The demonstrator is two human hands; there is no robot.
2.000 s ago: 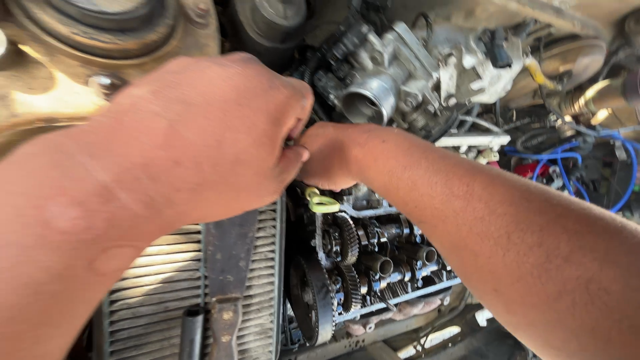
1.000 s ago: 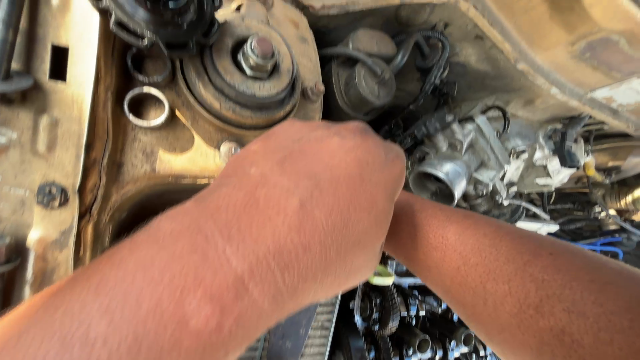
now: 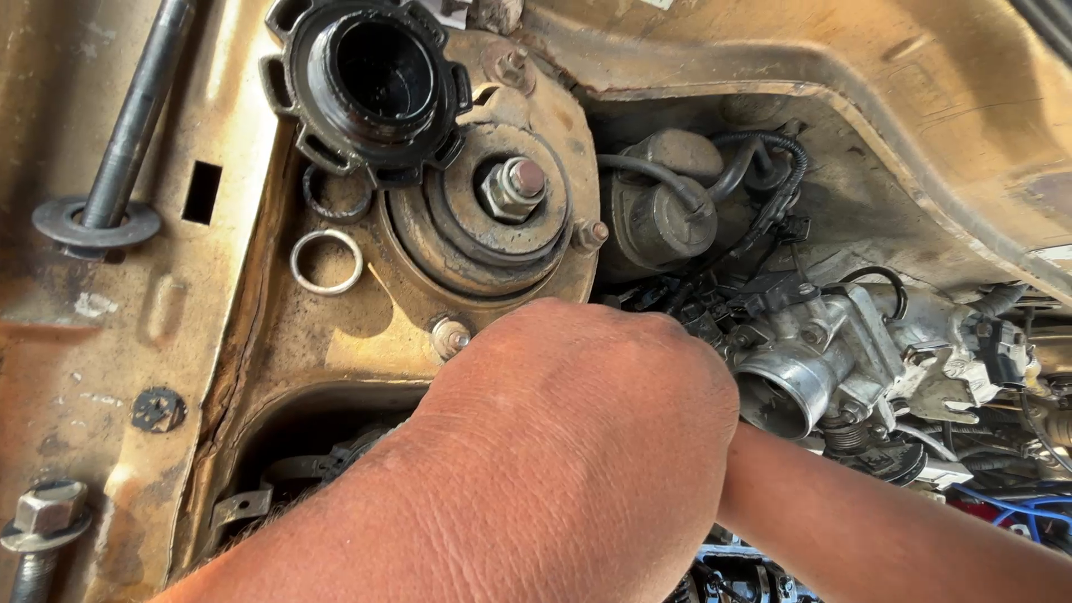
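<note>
Palm down, my left hand (image 3: 586,394) lies over the engine bay between the strut tower (image 3: 511,226) and the throttle body (image 3: 779,394). Its fingers point away beneath it and are hidden. From the right my other forearm (image 3: 863,502) reaches in behind the left hand, which hides the right hand completely. Whether either holds anything does not show. Part of the open cylinder head (image 3: 745,569) appears below the forearm.
A black toothed cap (image 3: 377,84) and two rings, one a pale metal ring (image 3: 327,262), rest by the strut tower. A long bolt with a washer (image 3: 96,224) and a hex-head bolt (image 3: 50,511) lie on the body panel at left. Blue wires (image 3: 1013,502) run at right.
The view has shifted strongly toward the strut tower and body panel. Both arms stay reached in together; my right hand, partly visible two seconds ago, is now hidden behind the left.
</note>
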